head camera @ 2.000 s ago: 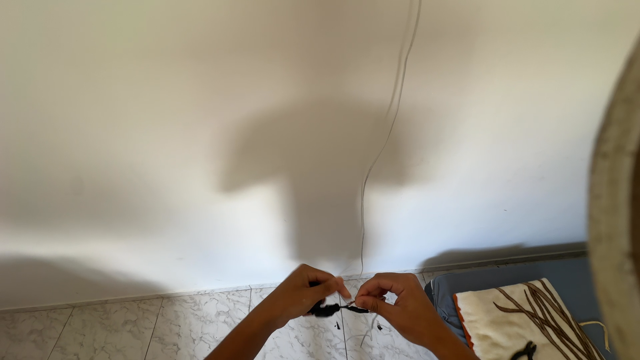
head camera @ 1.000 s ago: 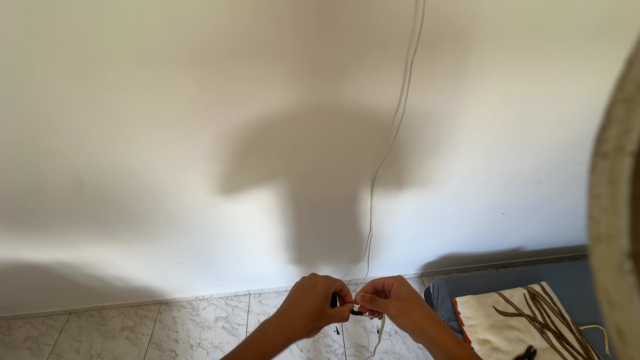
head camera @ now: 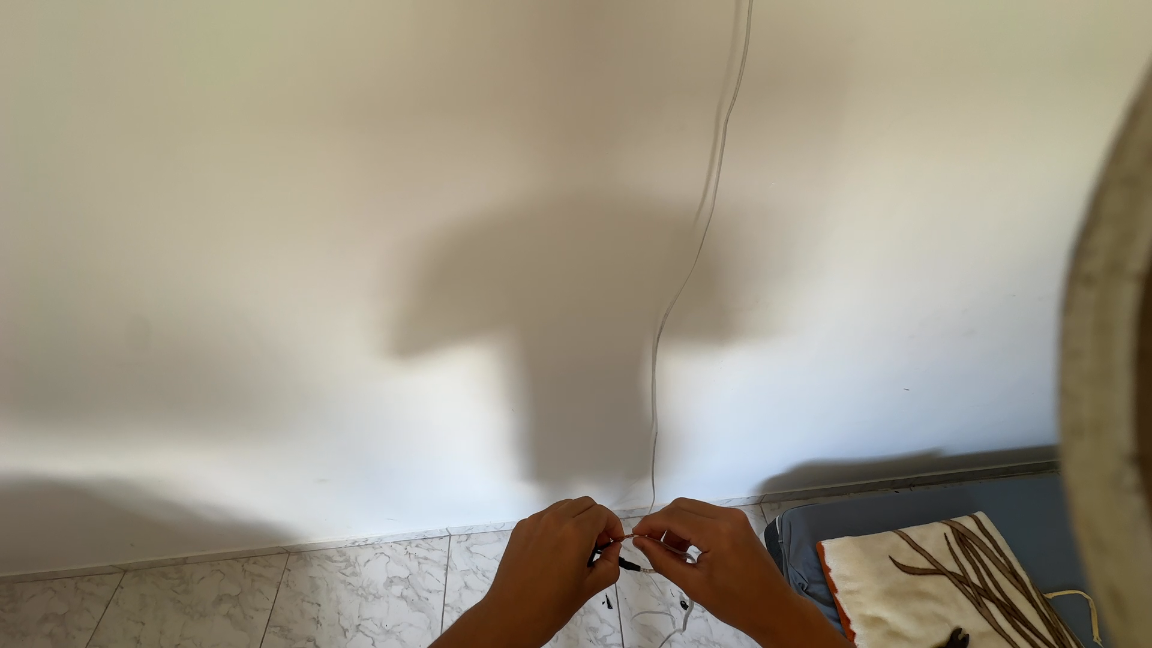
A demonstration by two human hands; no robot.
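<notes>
My left hand [head camera: 558, 562] and my right hand [head camera: 706, 558] are close together at the bottom centre, fingertips almost meeting. A thin reddish wire end [head camera: 628, 538] runs between their fingertips, pinched from both sides. A black piece [head camera: 627, 564], perhaps a connector or tape, pokes out from under my left fingers. The thin white cable [head camera: 654, 405] hangs down the wall to behind my right hand. More pale cable [head camera: 688, 621] loops below my right hand. What lies inside my fingers is mostly hidden.
A white wall [head camera: 270, 225] bearing shadows meets a marbled tile floor [head camera: 360, 585]. Small black bits [head camera: 683, 605] lie on the floor. At lower right, a cream patterned cloth [head camera: 882, 576] rests on a blue cushioned surface [head camera: 1017, 531], with a dark tool [head camera: 956, 639] on it. A round rim [head camera: 1093, 360] fills the right edge.
The black piece stuck out to the left of my left hand two seconds ago; now it shows between my hands. The reddish wire stretch between my fingertips is now visible.
</notes>
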